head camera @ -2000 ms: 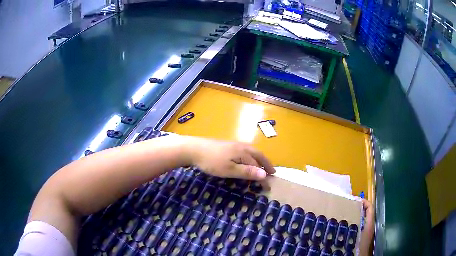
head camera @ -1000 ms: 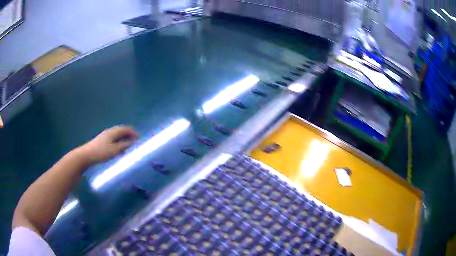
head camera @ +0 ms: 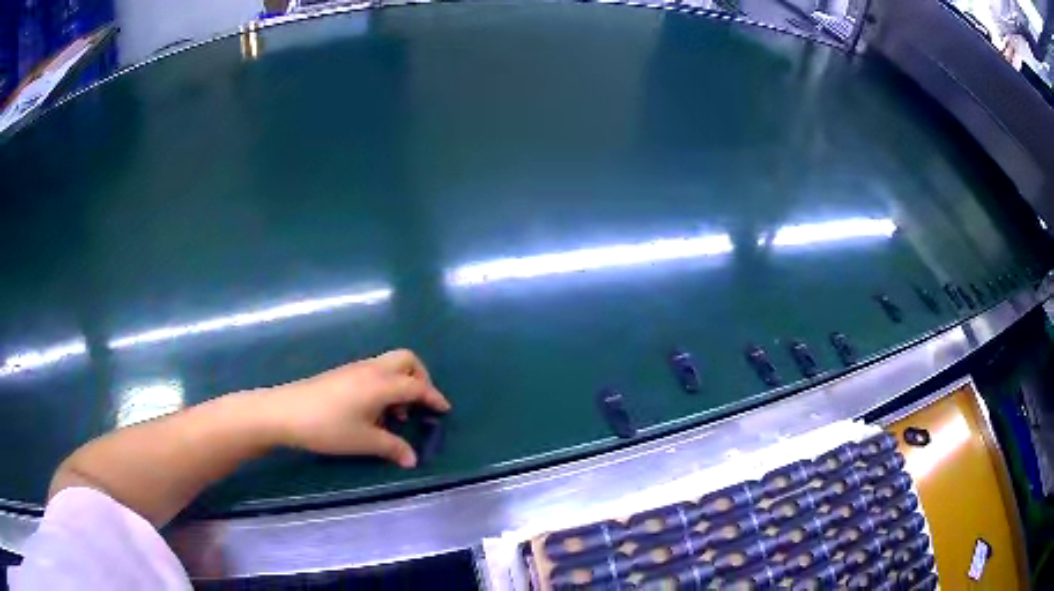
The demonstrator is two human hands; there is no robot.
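My left hand [head camera: 361,409] reaches in from the left over the green conveyor belt, near its front rail. Its thumb and fingers are closed around a small black part [head camera: 429,440] at the belt surface; the fingers partly hide it. More black parts [head camera: 616,412] lie spaced in a line along the front edge of the belt, to the right of the hand. The packed layer of black parts [head camera: 740,522] lies in tight rows at the bottom right, on sheets with a pale edge. My right hand is out of the picture.
The shiny metal side rail [head camera: 462,520] runs between the belt [head camera: 555,150] and the packed stack. At the right, the yellow board [head camera: 959,491] holds a single dark oval part [head camera: 917,436] and a small white tag [head camera: 980,560].
The view has turned left towards the belt. My left hand has come down near the rail and closed on a part. My right hand, partly visible two seconds ago, is out of view.
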